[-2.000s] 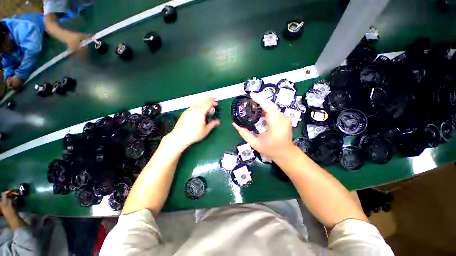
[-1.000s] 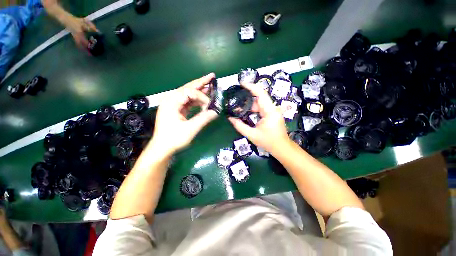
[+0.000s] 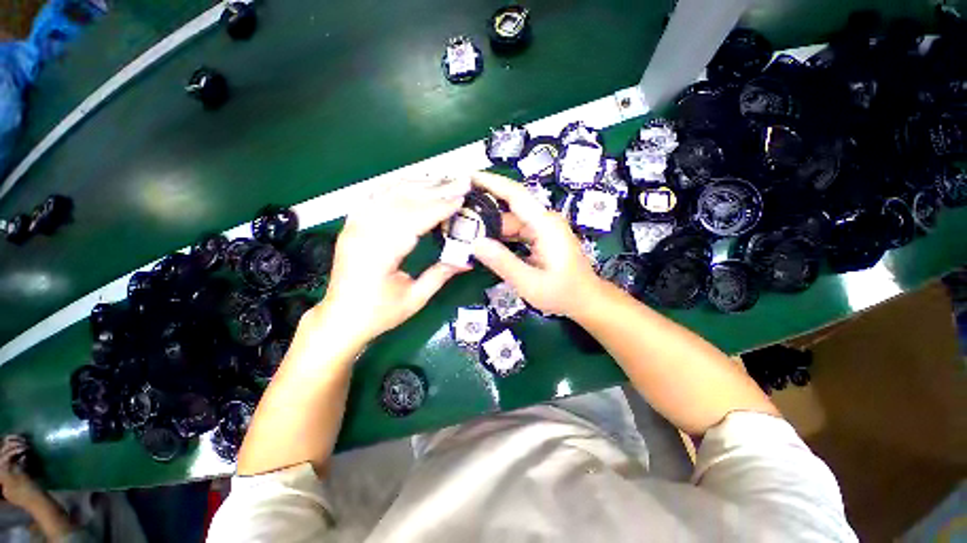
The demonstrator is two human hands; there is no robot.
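Note:
My left hand (image 3: 387, 249) and my right hand (image 3: 541, 249) meet in front of me around a round black unit (image 3: 484, 212). A pale, white-faced part (image 3: 460, 240) shows at its left side, between the fingers. Whether the two are joined cannot be told. The fingers of both hands touch the unit and hide much of it. White-faced insert modules (image 3: 581, 165) lie in a cluster just beyond and right of my right hand. A few more (image 3: 503, 350) lie nearer to me, below the hands.
Black covers (image 3: 255, 323) are piled at left, and a single cover (image 3: 403, 390) lies near my belly. Black housings (image 3: 730, 207) are heaped at right. A white divider strip (image 3: 318, 207) and slanted post (image 3: 684, 53) stand beyond. Units sit on the green belt (image 3: 318, 117). A cardboard box (image 3: 880, 403) is below right.
My hands have come together around the black unit, which is tilted and now shows a pale part. Earlier they were apart, each holding a black part. The view has shifted and belt items appear further left.

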